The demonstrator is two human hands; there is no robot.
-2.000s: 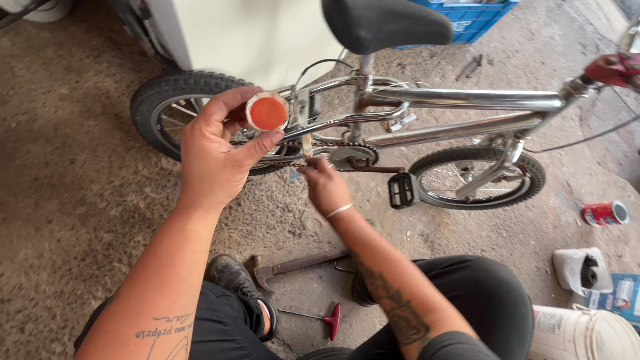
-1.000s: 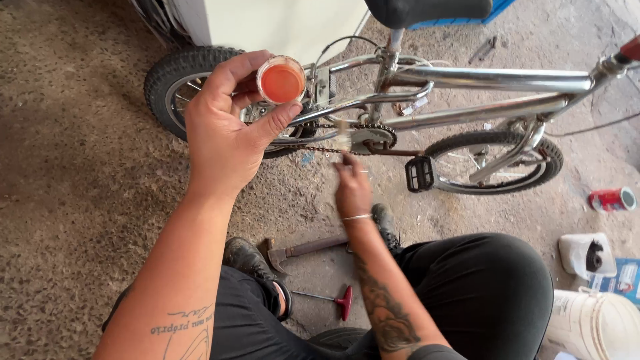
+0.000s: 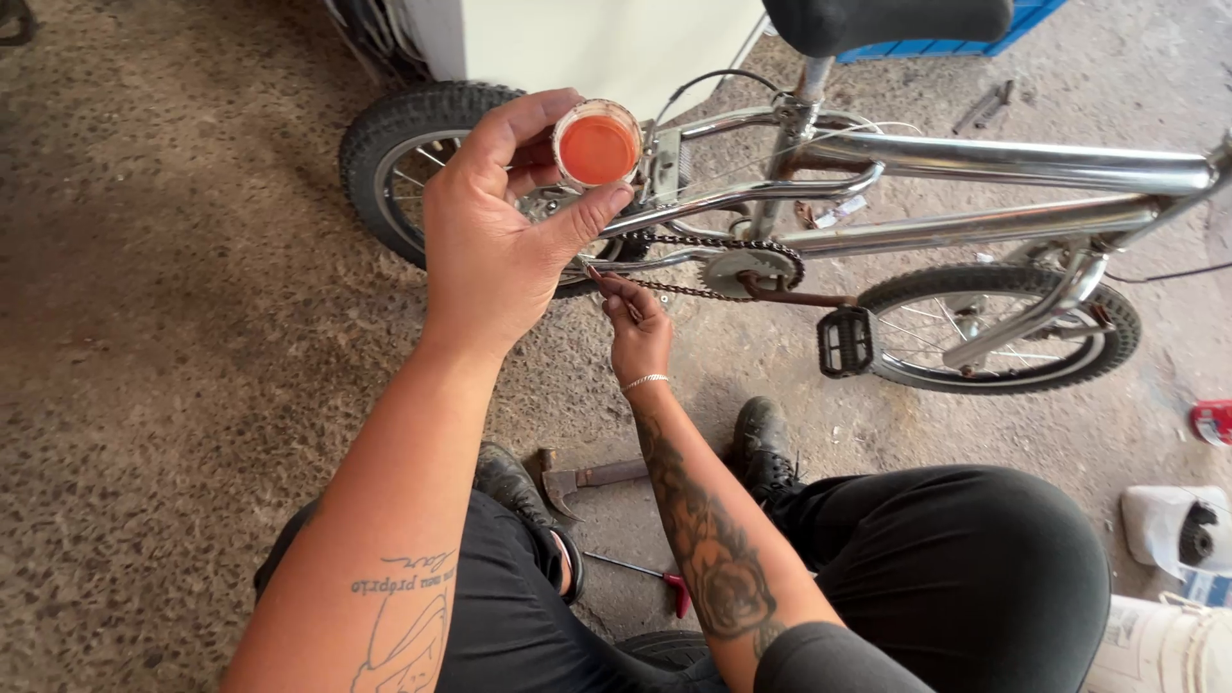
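Note:
My left hand (image 3: 515, 217) holds up a small round container (image 3: 598, 144) with orange-red contents, its open mouth facing me, in front of the rear wheel (image 3: 385, 183) of a chrome bicycle. Lower and to the right, my right hand (image 3: 637, 322) pinches a thin reddish tool (image 3: 594, 273), perhaps a brush handle; its tip is near the rear end of the bicycle chain (image 3: 688, 289) and partly hidden. The chain runs to the chainring (image 3: 751, 269), beside a rusty crank arm (image 3: 804, 296) and a black pedal (image 3: 846, 342). The black saddle (image 3: 885, 21) is at the top.
A claw hammer (image 3: 602, 474) and a red-handled tool (image 3: 679, 589) lie on the floor between my feet. At the right are a red can (image 3: 1213, 422), a cut white container (image 3: 1165, 525) holding a dark part, and a white bucket (image 3: 1155, 640). A blue crate (image 3: 962, 43) stands behind the saddle.
My right hand has moved left along the chain, from near the chainring towards the rear wheel. My left hand still holds the container up.

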